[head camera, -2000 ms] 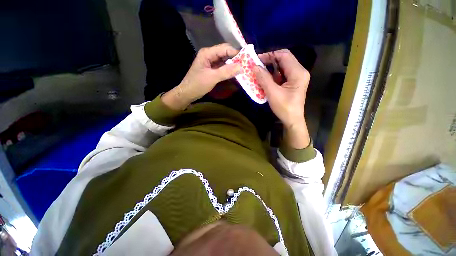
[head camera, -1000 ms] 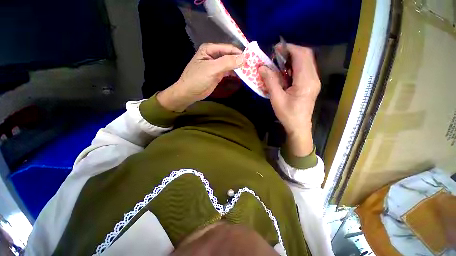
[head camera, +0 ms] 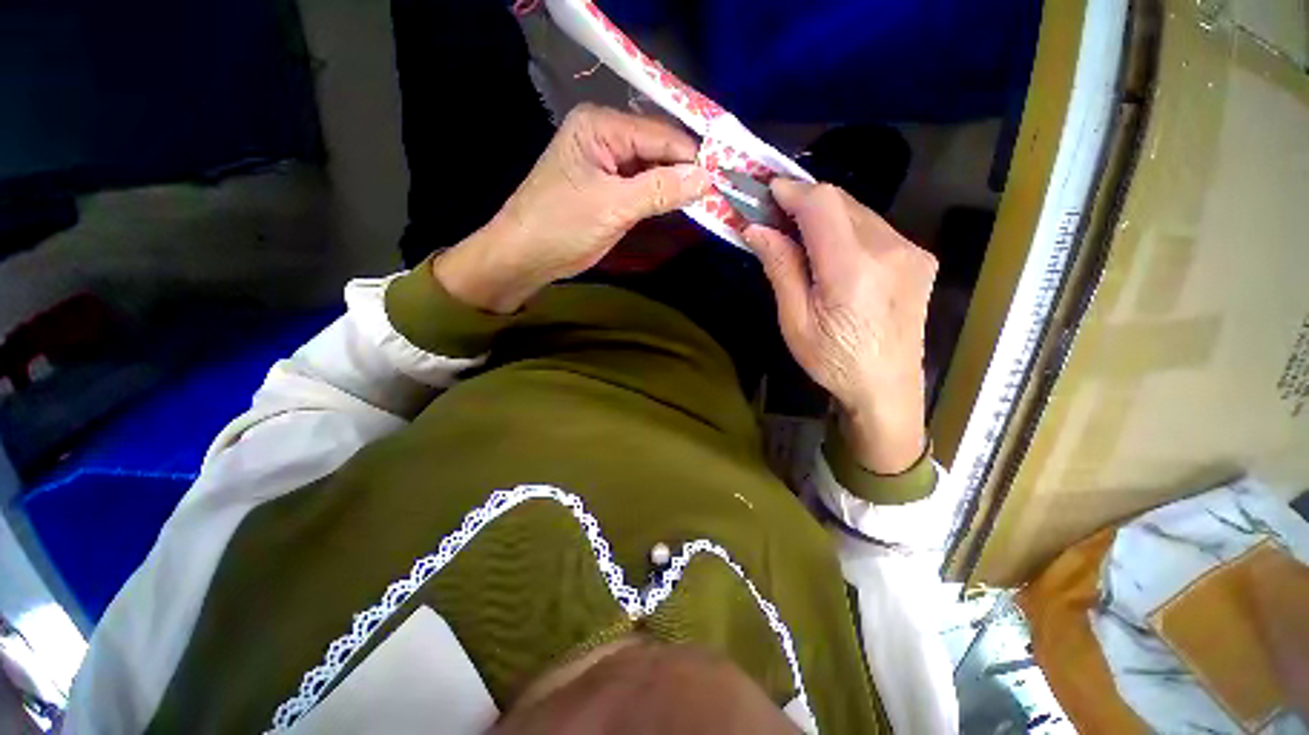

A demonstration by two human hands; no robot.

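Observation:
A red-pink printed padded piece with white edging runs from the top edge of the view down to my hands, and a small pink-red loop and a loose thread show near its upper end. My left hand pinches the piece between thumb and fingers at its near end. My right hand holds small grey thread snips between thumb and fingers. Their blades lie over the print, pointing toward my left fingertips. My right fingertips are at the piece's edge; whether they also grip it is unclear.
Flattened brown taped cardboard lies on the right, behind a pale metallic edge strip. A marbled white cloth item with orange-brown parts is at the lower right. Blue material is ahead and more blue at the left.
The snips have moved from beside the piece onto its print near my left fingertips. My right hand has turned inward. The piece's upper end has shifted left and now lies flatter.

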